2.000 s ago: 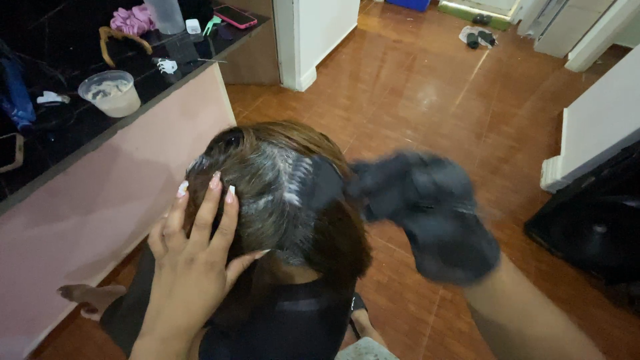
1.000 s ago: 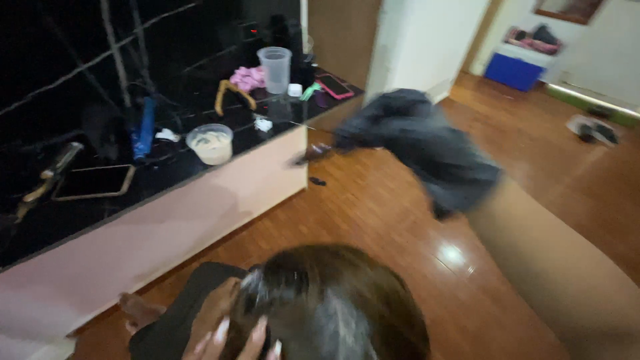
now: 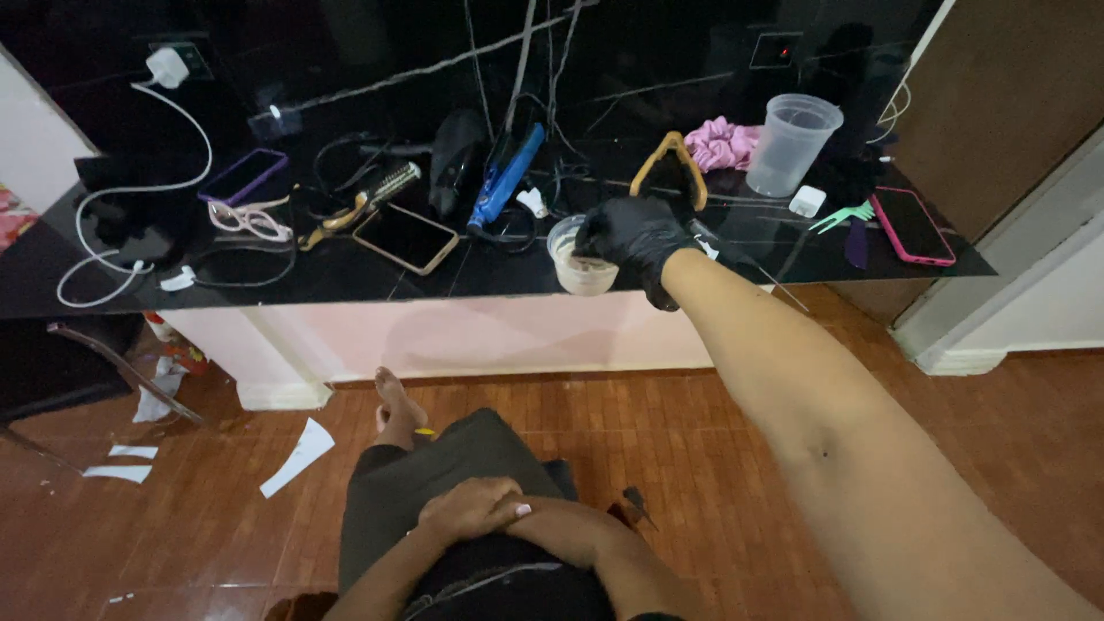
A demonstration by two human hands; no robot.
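My right hand (image 3: 634, 241), in a black glove, is over the rim of a small clear plastic tub (image 3: 585, 274) of pale cream at the front edge of the black counter. Its fingers are bent down at the tub's mouth; whether they hold a tool is hidden. A thin pointed rod (image 3: 783, 287) sticks out to the right past the glove. My left hand is out of view. Below sits a person in dark clothes (image 3: 448, 470), arms folded over the lap; their head is barely in view, if at all.
On the black marble counter (image 3: 517, 285) lie a blue hair straightener (image 3: 507, 177), a phone (image 3: 405, 239), pink-framed glasses (image 3: 250, 222), a yellow claw clip (image 3: 671, 164), a tall plastic cup (image 3: 789, 147) and a pink phone (image 3: 912, 226). White scraps (image 3: 297, 457) lie on the floor.
My gloved right hand has moved from the person's hair to the tub on the counter. My left hand, earlier on the hair, has left the view. The view has swung left to the counter.
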